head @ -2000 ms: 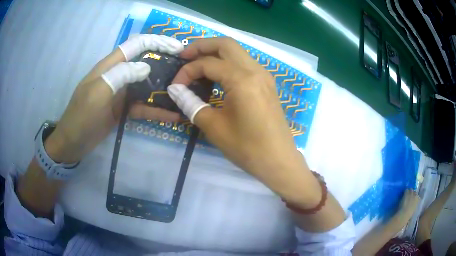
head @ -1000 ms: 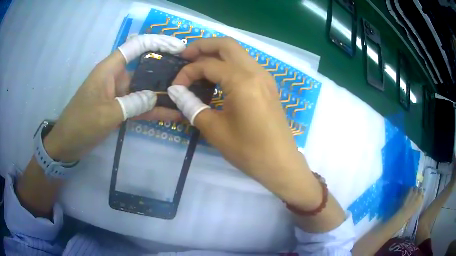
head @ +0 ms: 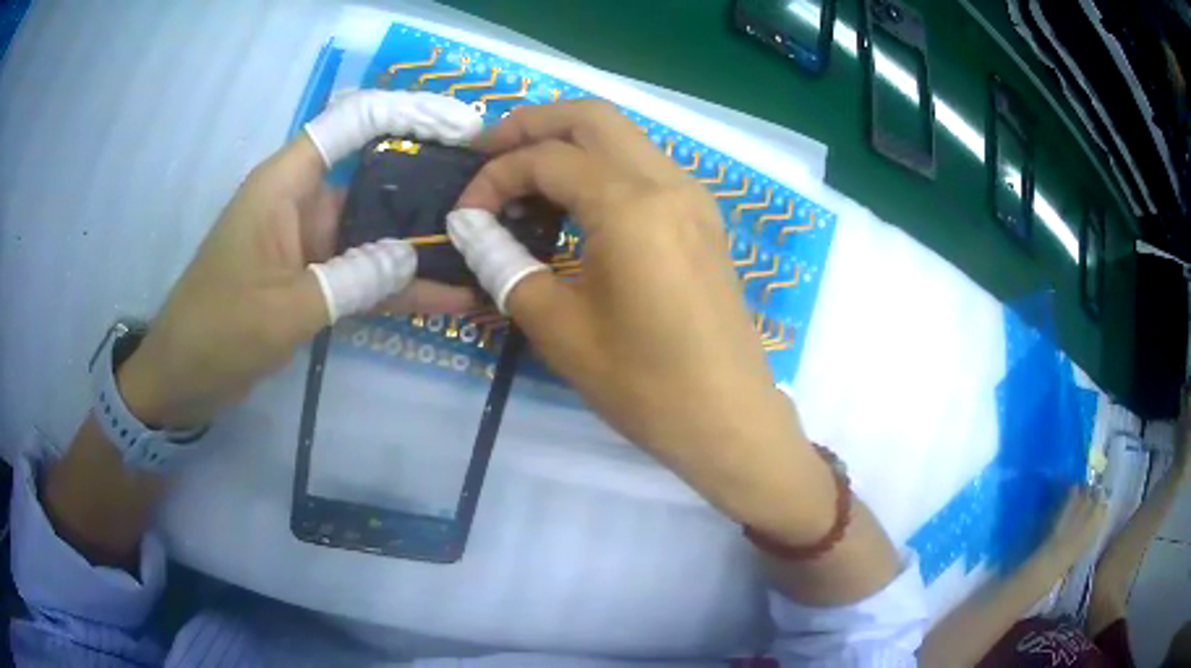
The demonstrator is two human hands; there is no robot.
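Note:
A black phone frame (head: 392, 196) is held over the bench, its solid end up and its open window end toward me. My left hand (head: 307, 228), with white finger cots, grips the solid end, index finger along the top edge and thumb on the face. My right hand (head: 594, 235) is at the right side of that end, its cotted thumb on the face and bare fingers above. A thin orange flex circuit (head: 428, 240) lies on the frame between both thumb tips; its ends are hidden. The blue carrier sheet (head: 751, 215) lies beneath, with orange zigzag strips.
The green conveyor (head: 705, 78) runs behind, carrying several phone frames (head: 901, 91). A crumpled blue film heap (head: 1012, 450) lies at right on the white foam (head: 888, 379). Another person's hand (head: 1071, 535) and arms are at lower right.
My left thumb came down from the upper face onto the flex's left part, then shifted slightly right. My right thumb moved slightly. The frame tilted a little. Frames on the conveyor moved leftward and up.

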